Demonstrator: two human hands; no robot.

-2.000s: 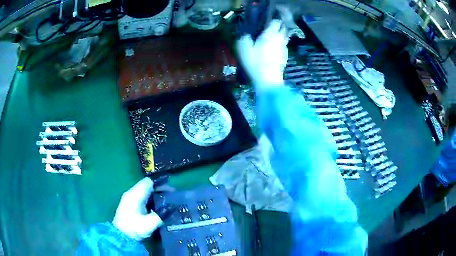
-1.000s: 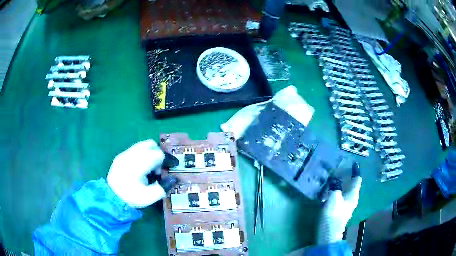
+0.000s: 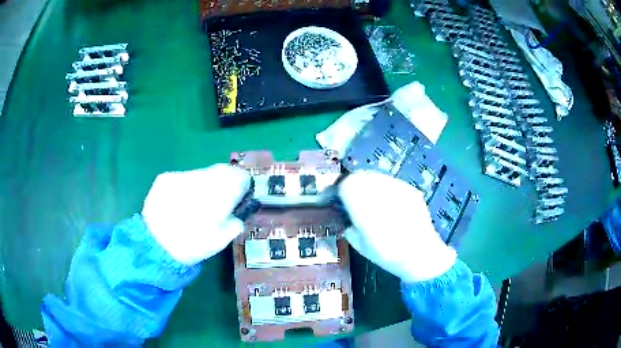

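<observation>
The reddish-brown fixture base [image 3: 293, 272] lies in front of me with three heatsinks, each bearing two black transistors. My left hand [image 3: 201, 211], in a white glove with black fingertips, grips the left end of the top heatsink [image 3: 291, 193]. My right hand [image 3: 388, 221], gloved the same, grips its right end. The top heatsink looks slightly blurred; I cannot tell whether it is raised from its slot. The middle heatsink [image 3: 293, 251] and bottom heatsink [image 3: 297, 306] sit in their slots. The dark cover plate [image 3: 406, 163] lies to the right, partly behind my right hand.
A black tray [image 3: 299, 109] beyond the base holds loose screws and a white screw dish [image 3: 319, 57]. A short row of heatsinks [image 3: 99, 80] lies at left. Long rows of heatsink assemblies [image 3: 487, 95] lie at right. White cloth [image 3: 419, 112] lies partly under the cover plate.
My right hand has let go of the cover plate, which now rests on the cloth, and moved left to the top heatsink. My left hand has moved onto that heatsink's left end.
</observation>
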